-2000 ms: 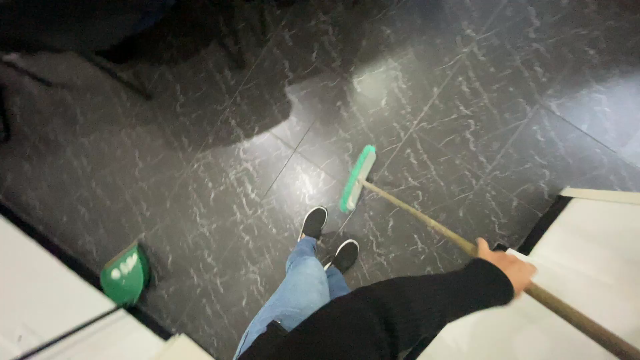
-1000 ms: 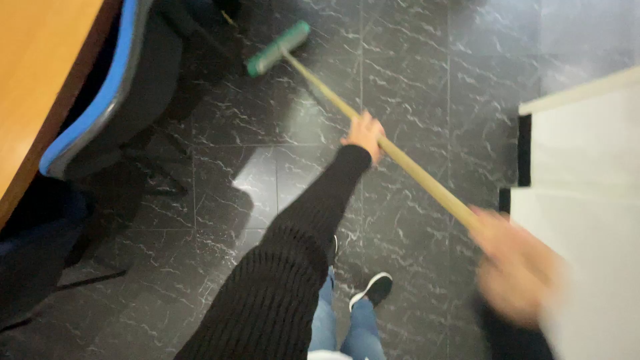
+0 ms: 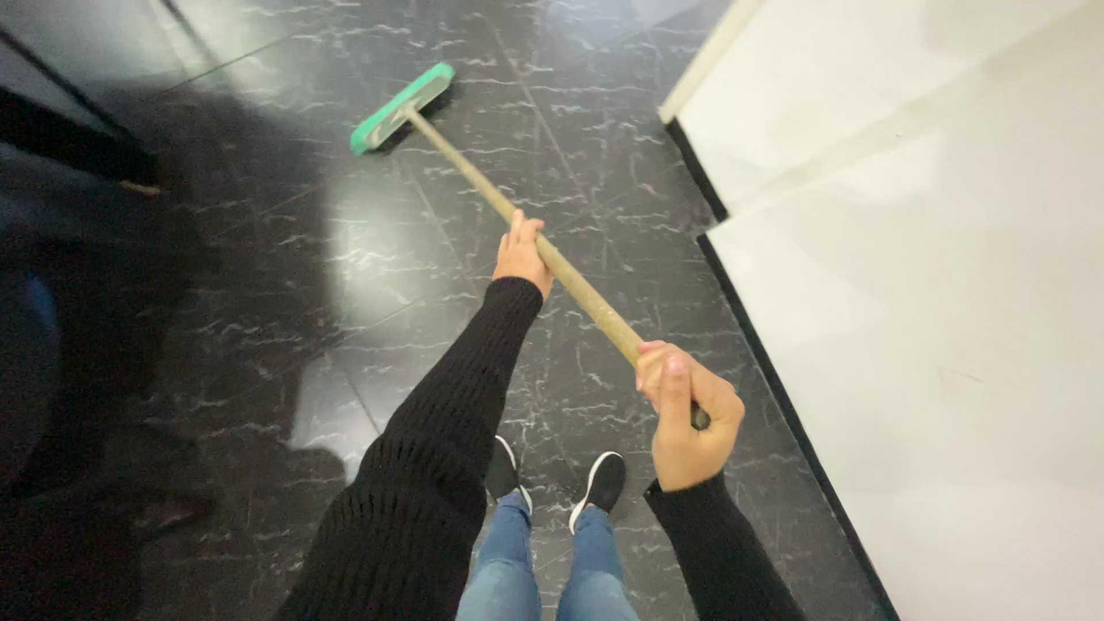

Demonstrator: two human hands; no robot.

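A broom with a green and pale head [image 3: 403, 110] and a long wooden handle [image 3: 591, 302] slants across the view, its head at the upper left by the dark marbled floor. My left hand [image 3: 523, 255], in a black ribbed sleeve, is wrapped around the handle about midway, with some fingers hidden. Close to the handle's top end my right hand [image 3: 688, 412] is closed on it, thumb uppermost, and the dark tip shows beside the palm. My black shoes [image 3: 598, 488] stand below the handle.
White wall or cabinet panels [image 3: 906, 328] with a black skirting [image 3: 776, 397] run down the right side, with a stepped corner. Dark, shadowed objects, too dim to name, lie at the left. A small tan scrap [image 3: 140, 187] is at the upper left.
A second ago the broom head was beside a blue-edged chair and a wooden tabletop, which are now out of view. The view has shifted. Both hands have stayed on the handle since then.
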